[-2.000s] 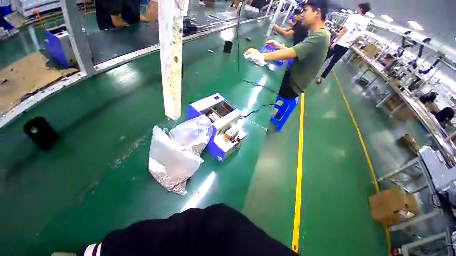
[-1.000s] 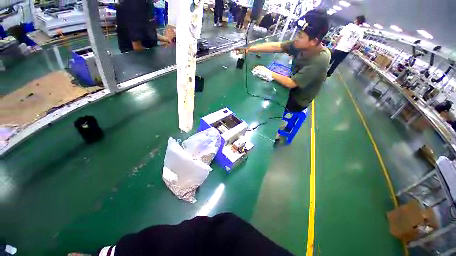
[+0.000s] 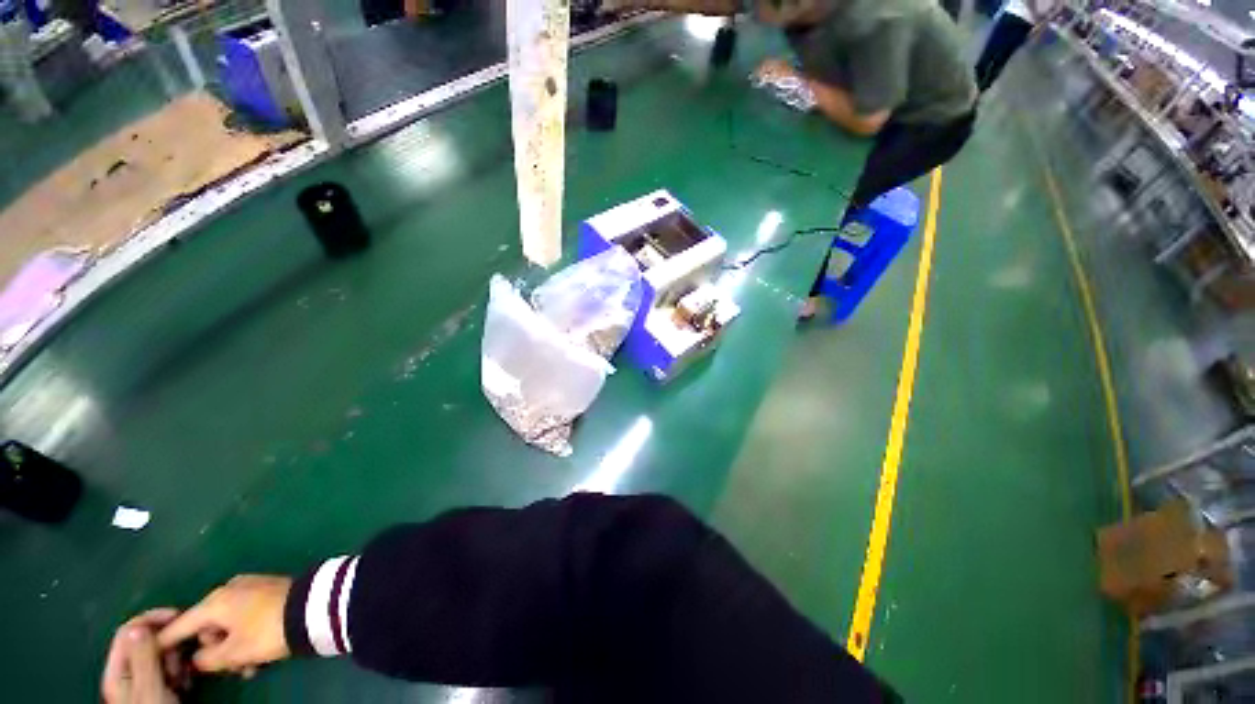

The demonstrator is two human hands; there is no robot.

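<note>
My right hand (image 3: 245, 623) is at the lower left, below a black sleeve with a striped cuff. My left hand (image 3: 139, 668) is beside it, cut off by the bottom edge. The fingers of both hands meet around a small dark area; whether they hold a thing there cannot be told. A black cylindrical housing (image 3: 37, 481) stands on the green conveyor belt (image 3: 275, 413) above my hands, cut by the left edge. A small white card (image 3: 131, 517) lies near it.
Another black housing (image 3: 333, 217) stands farther up the belt. A clear parts bag (image 3: 548, 365) and a blue-white machine (image 3: 668, 275) stand ahead, behind them a white post (image 3: 540, 138). A person (image 3: 895, 69) leans over a blue stool (image 3: 875, 255) at the right.
Both my hands have come into view at the lower left. The near housing has shifted right in view; another housing and the card have appeared. The person beside the stool now leans forward.
</note>
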